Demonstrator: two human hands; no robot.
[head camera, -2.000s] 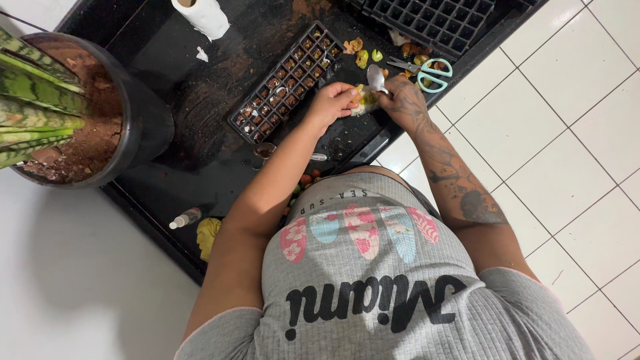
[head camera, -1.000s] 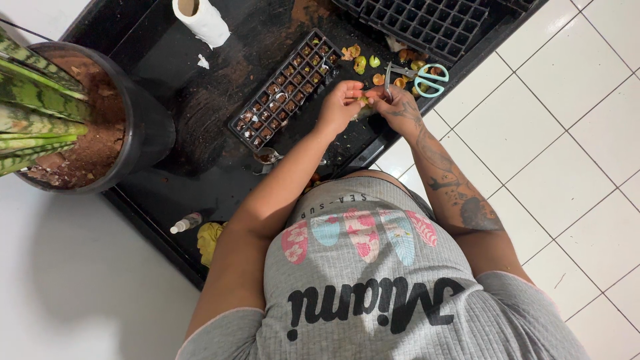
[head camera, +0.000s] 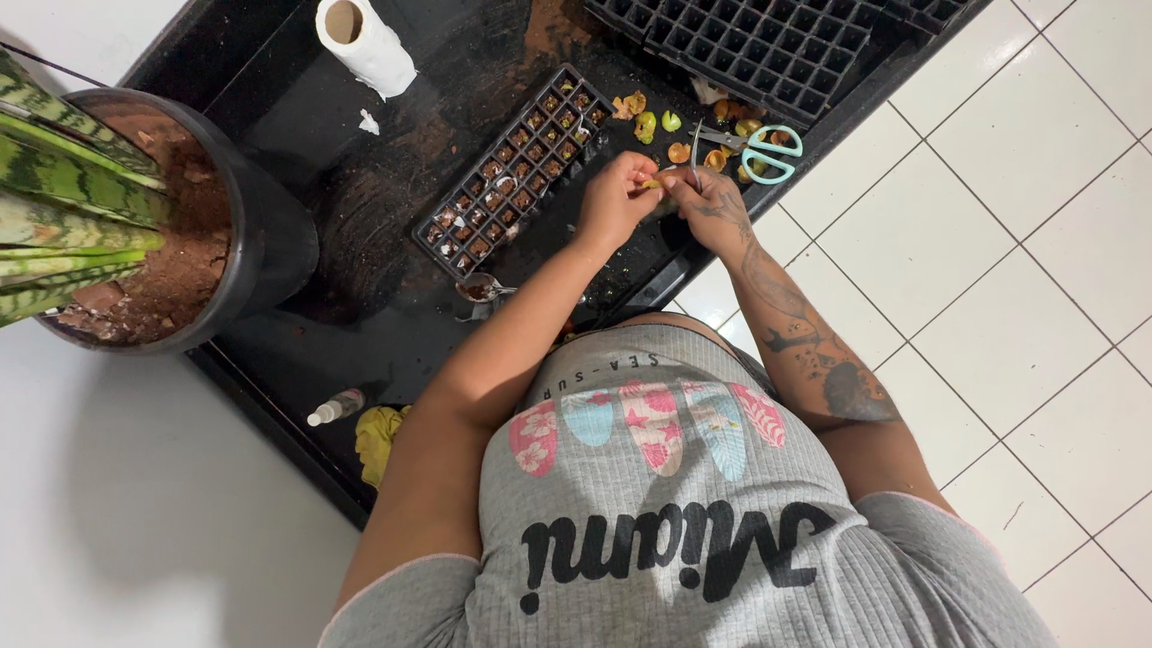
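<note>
My left hand (head camera: 619, 200) and my right hand (head camera: 708, 205) meet over the near edge of the black table, fingertips almost touching. Between them is a small yellowish-green piece (head camera: 650, 184), pinched by my left fingers; my right fingertips are against it. A thin metal utensil (head camera: 697, 155), its kind unclear, sticks up from my right hand. Beyond my right hand lie scissors with light blue handles (head camera: 772, 155), among orange and green peel-like pieces (head camera: 679, 153). Left of my left hand is a narrow black seedling tray (head camera: 513, 171) with soil and bits of white and green in its cells.
Several black cell trays (head camera: 765, 45) are at the back right. A white paper roll (head camera: 367, 49), a potted snake plant (head camera: 171, 225), a spoon with soil (head camera: 480, 287), a small bottle (head camera: 336, 408) and a yellow crumpled cloth or glove (head camera: 380, 441) stand or lie to the left.
Two seconds ago a spoon-like metal bowl showed at my right hand; now only a thin metal edge shows there. Both hands have stayed close together near the scissors.
</note>
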